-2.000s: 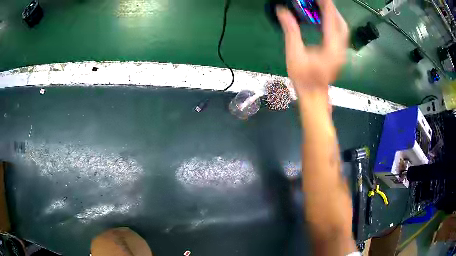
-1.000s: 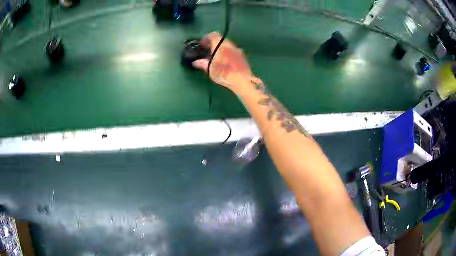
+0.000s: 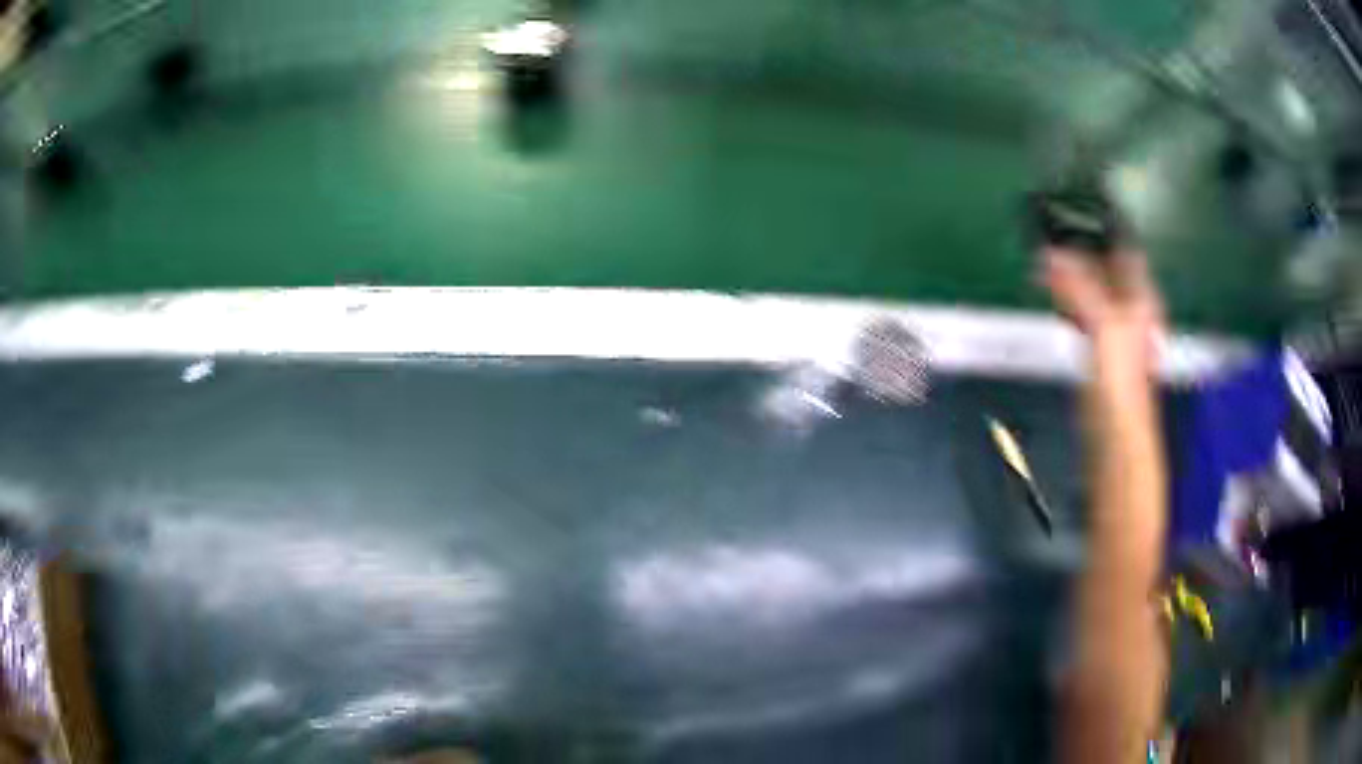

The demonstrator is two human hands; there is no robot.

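The frame is strongly blurred. My right hand (image 3: 1108,306) reaches out over the green belt at the right, its fingers at the near side of a black device unit (image 3: 1076,221). The blur hides whether the fingers close around it. Another dark unit with a bright white top (image 3: 527,45) stands on the belt at upper centre. My left hand is not in view.
A white strip (image 3: 493,323) edges the belt (image 3: 672,202). A screw heap (image 3: 892,360), clear cup (image 3: 799,397) and cream-handled screwdriver (image 3: 1008,448) lie near it. At right are a blue-and-white box (image 3: 1228,448) and yellow-handled pliers (image 3: 1191,605).
My right hand has moved from the dark unit at upper centre to the one at the right. The view has shifted. The screw heap and small screwdriver now show beside the arm.
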